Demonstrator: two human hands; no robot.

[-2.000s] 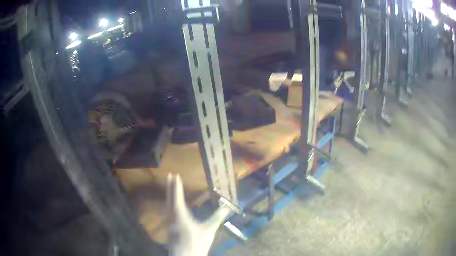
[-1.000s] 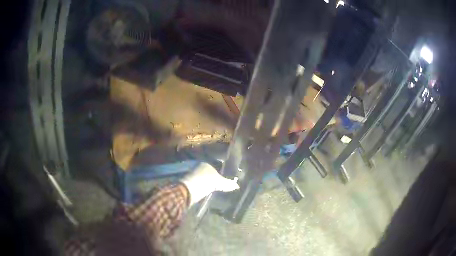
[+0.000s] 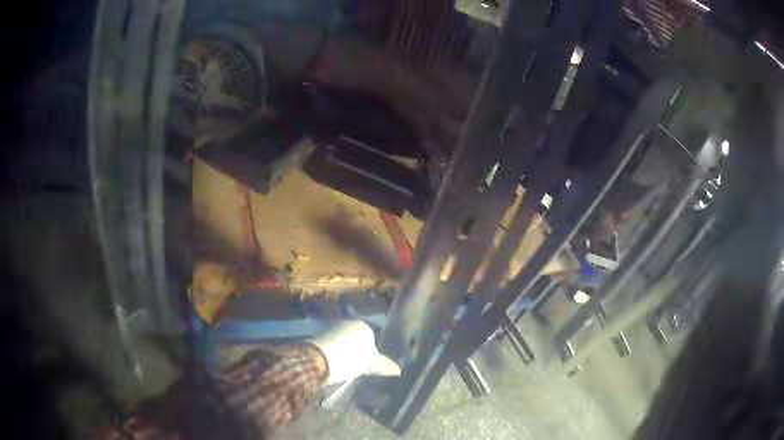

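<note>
A long slotted metal channel [image 3: 447, 232] hangs tilted in front of me, its top leaning right and its lower end above the floor. My left hand [image 3: 351, 351], in a white glove with a plaid sleeve, is at the channel's left edge near its lower end. The fingers are hidden behind the channel, and the thumb shows at its edge. The hand appears closed around that edge. Another slotted channel [image 3: 133, 172] stands upright at the left. My right hand is not clearly in view; a dark blurred shape fills the right edge.
A bench with a tan top [image 3: 301, 232], red strips and a blue frame [image 3: 284, 330] stands behind the channels. Dark flat parts [image 3: 370, 176] lie on it. A round fan [image 3: 219, 76] is behind it. More hanging channels [image 3: 619, 232] recede right above the speckled floor [image 3: 516, 404].
Over two seconds my left hand has gone from open to holding the channel's edge. Since one second ago, hand and channel end sit lower in view, and the channels at right appear closer together.
</note>
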